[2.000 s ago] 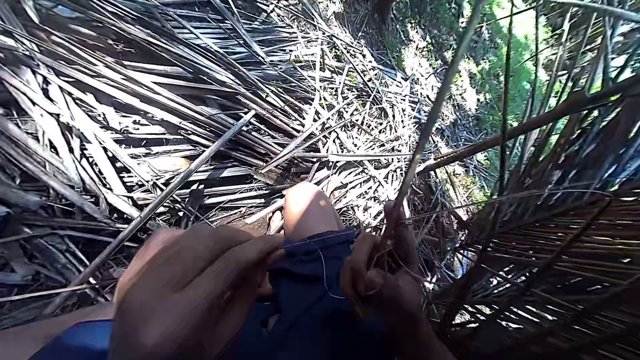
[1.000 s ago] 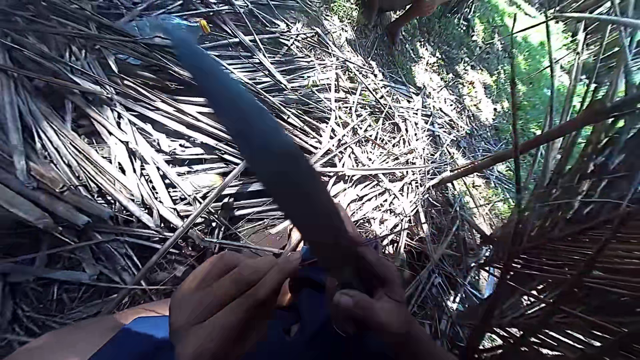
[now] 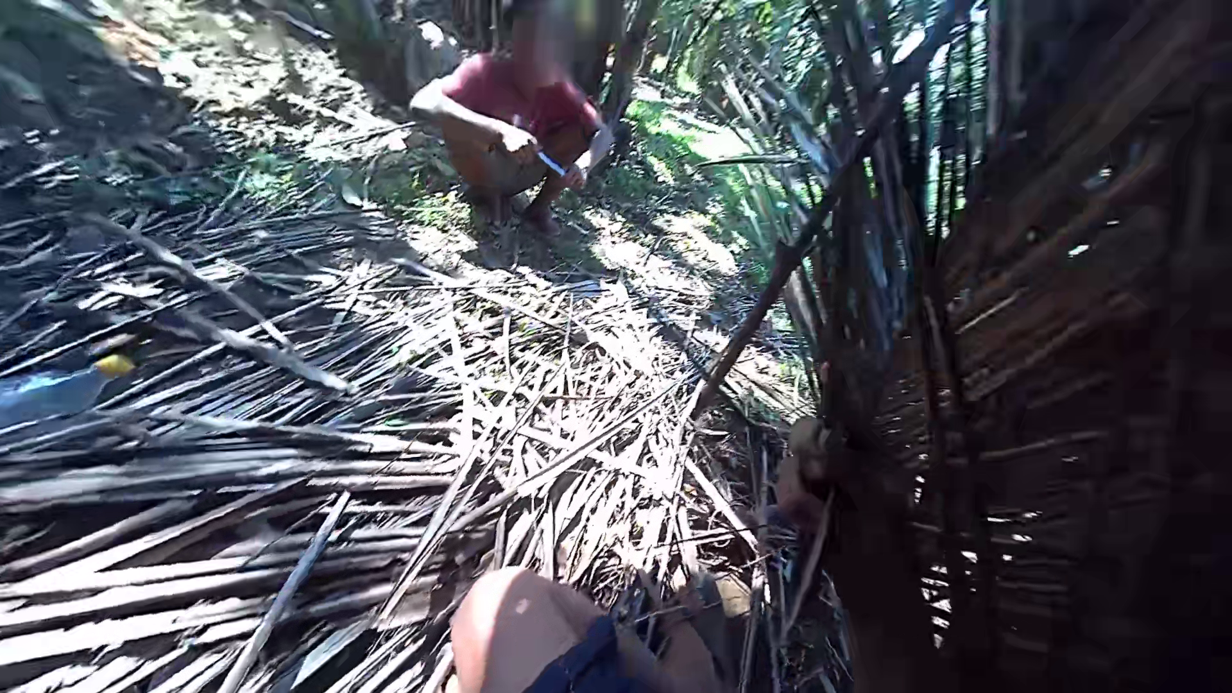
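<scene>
At the right, in deep shade, my right hand (image 3: 808,472) is beside the dry palm fronds (image 3: 866,366); its fingers look curled, but whether they hold anything is too dark to tell. My left hand is out of view. No knife shows near my hand. My bare knee (image 3: 510,621) and dark blue shorts (image 3: 597,664) are at the bottom centre. In front of the knee lies a thick layer of dry palm leaf strips (image 3: 577,433).
A person in a red shirt (image 3: 563,106) squats ahead, holding a thin blade-like object (image 3: 551,164). A dark branch (image 3: 770,289) slants up at the right beside upright fronds. A clear plastic bottle (image 3: 48,395) with a yellow cap (image 3: 115,366) lies at the left.
The large blade raised in my right hand one second ago is no longer visible. My left hand has left the view. The view has tilted up, bringing in more of the squatting person.
</scene>
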